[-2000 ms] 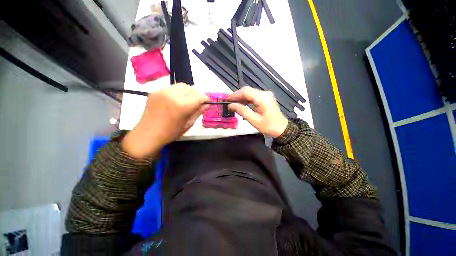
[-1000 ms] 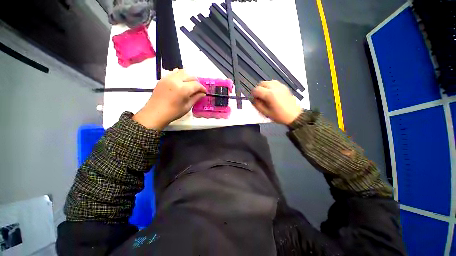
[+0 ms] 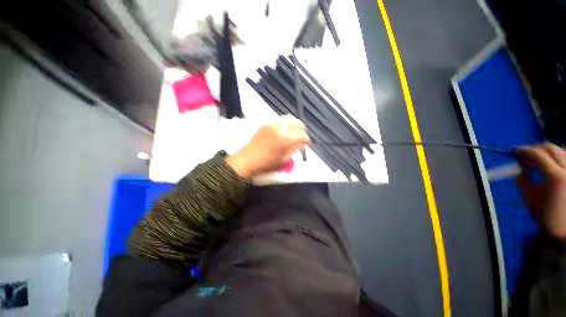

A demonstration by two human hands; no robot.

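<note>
A thin black strip (image 3: 428,143) is stretched nearly level from the table out over the floor to the right. My left hand (image 3: 273,145) pinches its left end above the table's near edge. My right hand (image 3: 546,179), blurred and cut off by the right edge, holds its other end. A pink block (image 3: 287,166) shows only as a small patch beside my left hand, which hides most of it. A fanned pile of black strips (image 3: 323,117) lies just beyond and right of my left hand, with one strip lying across it.
On the white table (image 3: 186,148) lie a plain pink piece (image 3: 194,93), wide black strips (image 3: 229,80), a blurred grey wad (image 3: 192,52) and a far strip bundle (image 3: 312,30). A blue bin (image 3: 133,210) stands below left. Blue panels (image 3: 503,105) stand at right, past a yellow floor line (image 3: 414,124).
My right hand has moved far right with one end of the strip, drawing it out. My left hand has moved right, over the pink block. The view has shifted.
</note>
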